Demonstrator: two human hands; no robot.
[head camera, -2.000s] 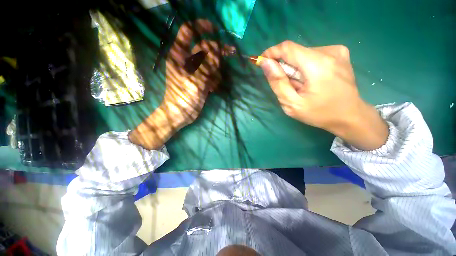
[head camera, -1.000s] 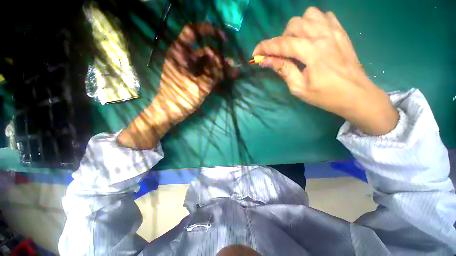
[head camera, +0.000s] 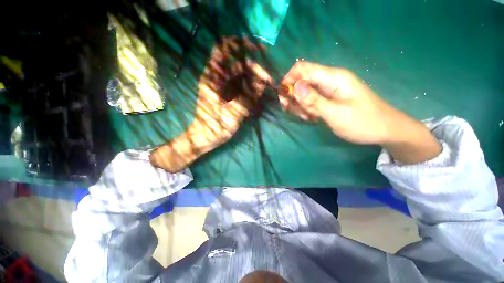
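Observation:
My left hand (head camera: 224, 105), half hidden by dark strands of hair or their shadow, is closed around a small black device housing (head camera: 233, 88) above the green mat. My right hand (head camera: 331, 102) pinches the yellow-orange end of a precision screwdriver (head camera: 289, 89) between thumb and fingers, just right of my left fingertips. Most of its handle is hidden in the hand. The screwdriver's tip and its contact with the housing cannot be made out.
A clear bag of yellow-white strips (head camera: 138, 77) lies left of my left hand. A large black divided tray (head camera: 58, 121) is at the far left. Slim dark tweezers (head camera: 188, 50) and a teal sheet (head camera: 268, 19) lie beyond my hands. Tiny specks dot the mat (head camera: 353, 166) at right.
Both hands have moved slightly lower, and my left hand also to the right. My right hand's raised fingers have come down and curled around the screwdriver, closer to my left hand.

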